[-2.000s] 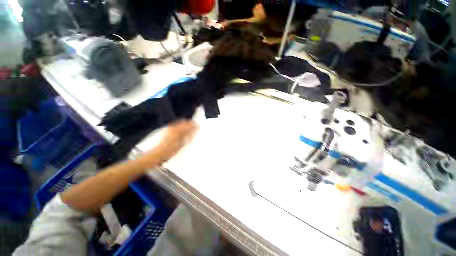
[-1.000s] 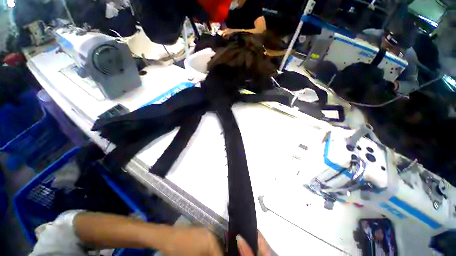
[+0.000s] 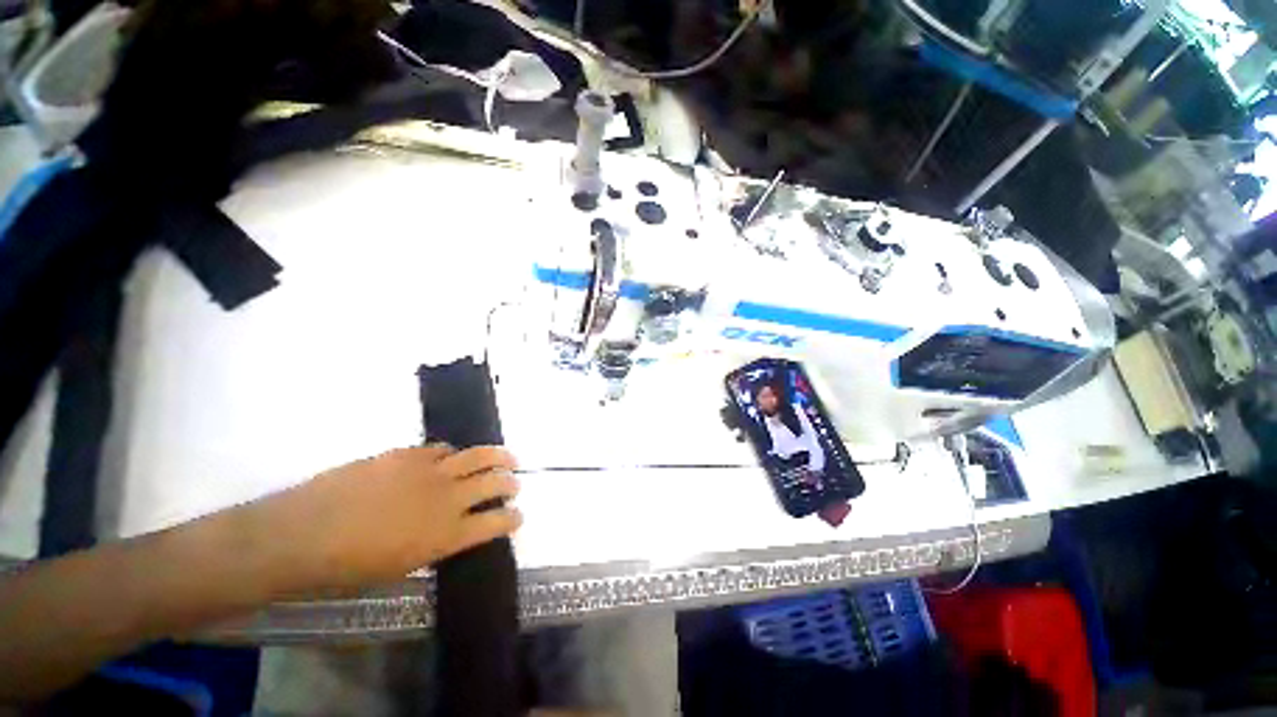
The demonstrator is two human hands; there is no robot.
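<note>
My left hand (image 3: 406, 516) lies palm down on a long black fabric strip (image 3: 471, 588), its fingers across the strip. The strip's far end rests on the white sewing table (image 3: 294, 420), left of the needle area, and its near part hangs over the front edge. The white sewing machine (image 3: 672, 266) with a blue stripe stands to the right; the strip is not under its presser foot (image 3: 612, 378). My right hand is not in the picture.
Black cut pieces (image 3: 224, 252) lie heaped at the left and back. A smartphone (image 3: 796, 437) showing a video lies in front of the machine arm. A measuring tape (image 3: 728, 574) runs along the front edge. Below are a blue basket (image 3: 840, 626) and a red bin (image 3: 1022, 644).
The view has swung right towards the machine. The strip held by both hands near the front edge now lies left of the needle area under my left hand. My right hand has left the picture.
</note>
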